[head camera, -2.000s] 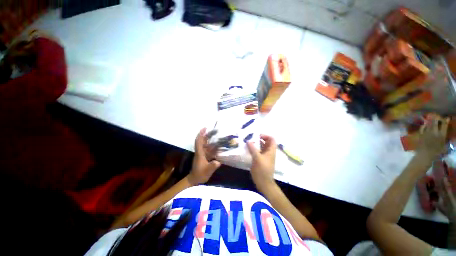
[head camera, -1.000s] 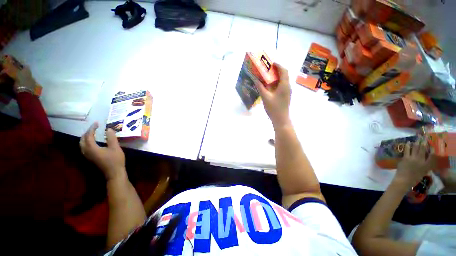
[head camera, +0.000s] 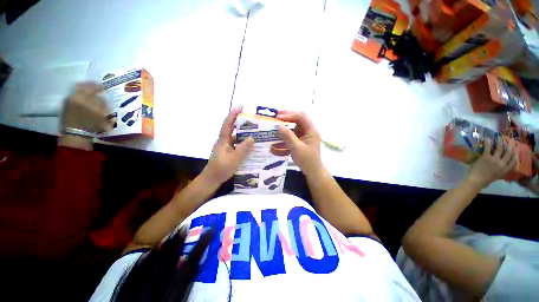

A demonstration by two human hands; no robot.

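A retail carton [head camera: 260, 168] is held upright close to my chest at the table's front edge. Its white back panel with dark title strip and small black product pictures faces me, and its hang tab with a dark slot is at the top. My left hand [head camera: 229, 150] grips its left side, thumb on the panel. My right hand [head camera: 302, 141] grips its upper right side, thumb near the title strip. A second carton [head camera: 148, 106] stands on the table to the left, back panel showing. A slim yellow-green tool [head camera: 333, 145] lies just right of my right hand.
The left neighbour's blurred hand [head camera: 86, 109] is at the second carton. A pale flat sheet [head camera: 44, 88] lies far left. At right are a flat orange box [head camera: 378, 28], a dark tangled heap [head camera: 409, 58], stacked cartons [head camera: 473, 44] and another person's hands on a carton [head camera: 467, 140].
The carton my right hand held further out is now between both hands at my chest. My left hand has left the left carton. The neighbour's hand has reached that carton. The view has shifted.
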